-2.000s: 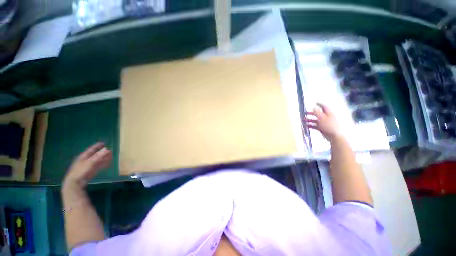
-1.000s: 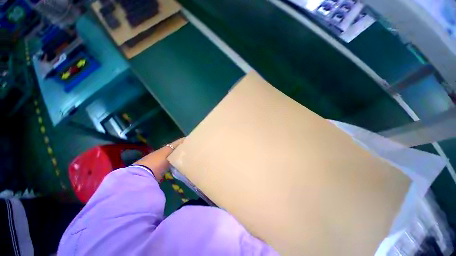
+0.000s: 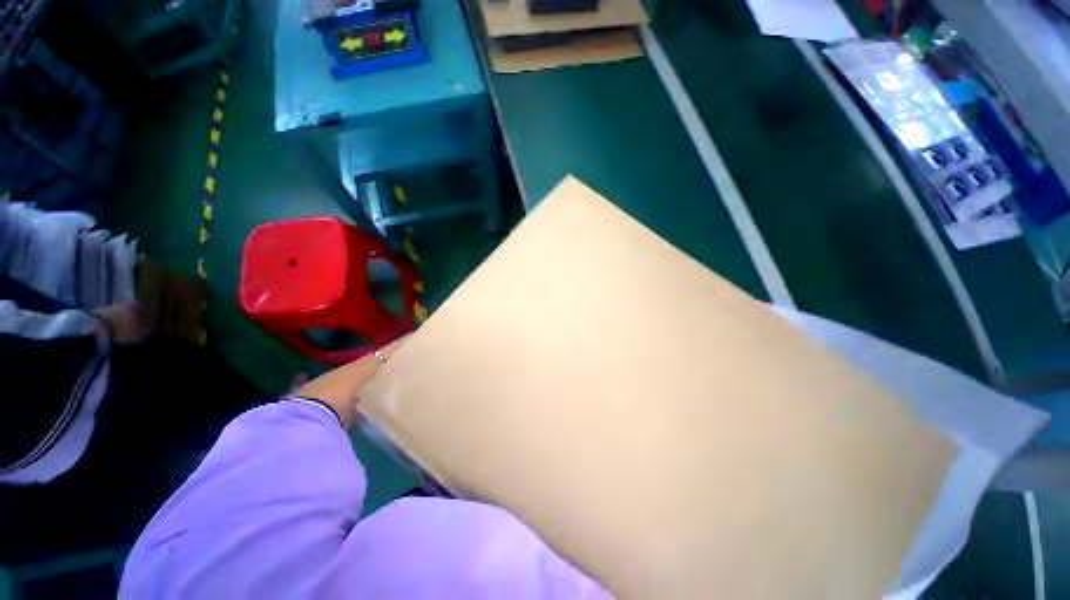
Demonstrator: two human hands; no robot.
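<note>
A flat tan cardboard sheet [image 3: 669, 399] lies across the view, tilted, close in front of my body. A thin white interleaf sheet [image 3: 939, 387] sticks out from under its right side. My left hand [image 3: 366, 373] is at the left corner of the cardboard and grips its edge; the fingers are partly hidden by the board. What lies beneath the board is mostly hidden. My right hand is not in view.
A red stool [image 3: 307, 275] stands on the floor at left. A teal machine stand [image 3: 399, 106] holds a blue control box [image 3: 376, 45]. The green bench [image 3: 587, 129] runs beyond the board. A person's dark sleeve [image 3: 47, 393] is at far left, beside stacked trays [image 3: 70, 258].
Two seconds ago both hands were apart from the board. Now my left hand holds its corner. Since one second ago the view has turned left, showing more floor, the stool and another person.
</note>
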